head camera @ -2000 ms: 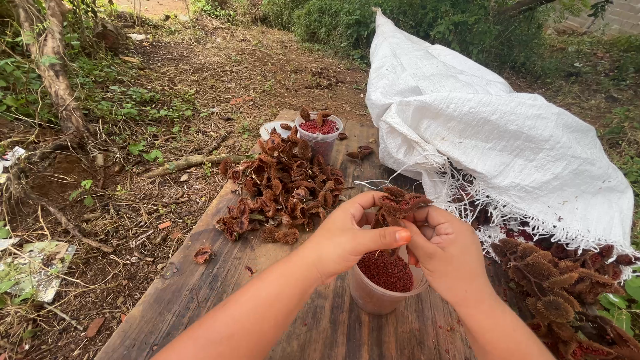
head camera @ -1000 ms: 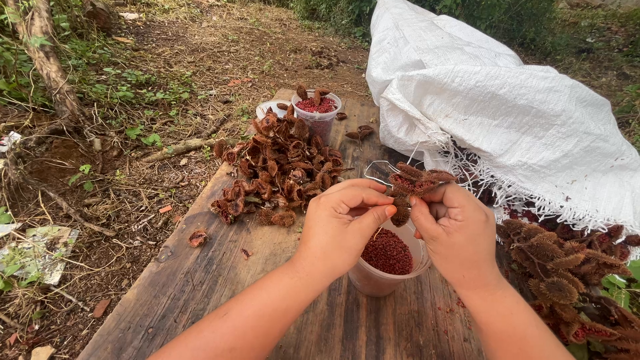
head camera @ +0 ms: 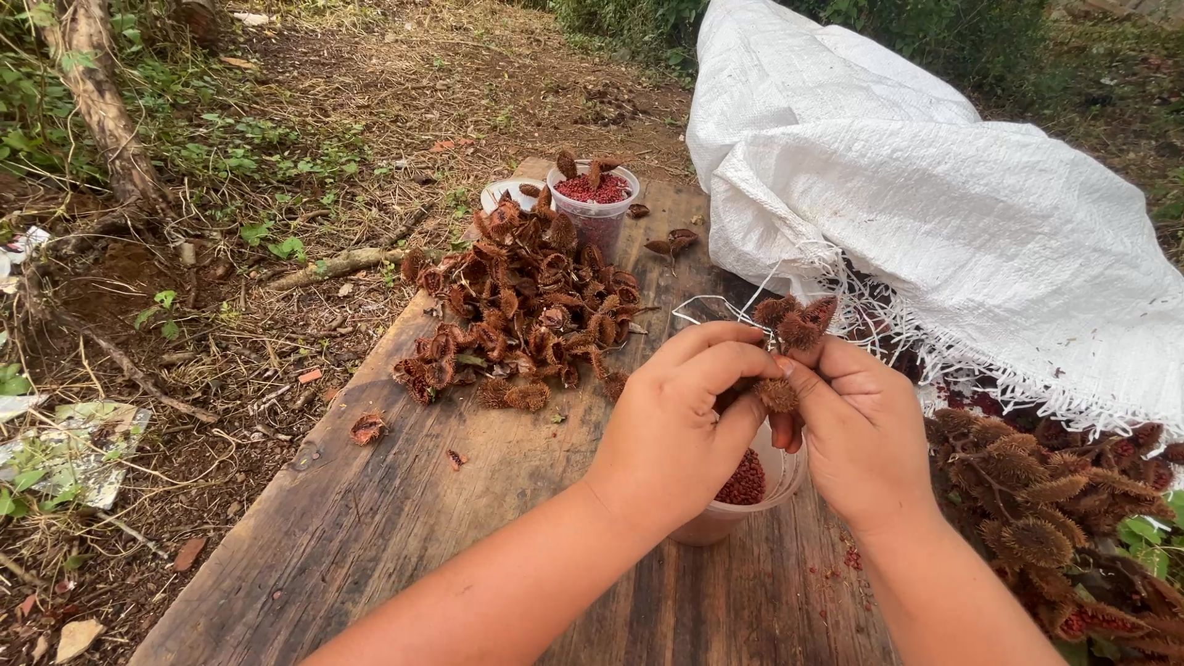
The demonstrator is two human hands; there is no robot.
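Observation:
Between both hands, over a plastic tub (head camera: 780,476) of red seeds (head camera: 743,479), is a small cluster of spiny brown annatto pods (head camera: 797,324). My left hand (head camera: 671,421) has its fingertips closed on a pod at the cluster's lower side. Thumb and fingers of my right hand (head camera: 856,421) grip the same cluster from the right; the fingers partly hide it and the tub's rim. Left of the hands lies a heap of split, brown pod husks (head camera: 527,305). Behind the heap stands a second clear tub (head camera: 597,217) with red seeds and a few pods on top.
A white woven sack (head camera: 906,203) with a frayed edge covers the table's right side. More spiny pods (head camera: 1027,499) lie beside it at the right. A white lid (head camera: 504,191) sits by the far tub. The wooden tabletop (head camera: 416,518) has its left edge above littered ground.
The hands have stayed together above the near tub, shifting slightly while handling the pods. The husk heap and the far tub look unchanged.

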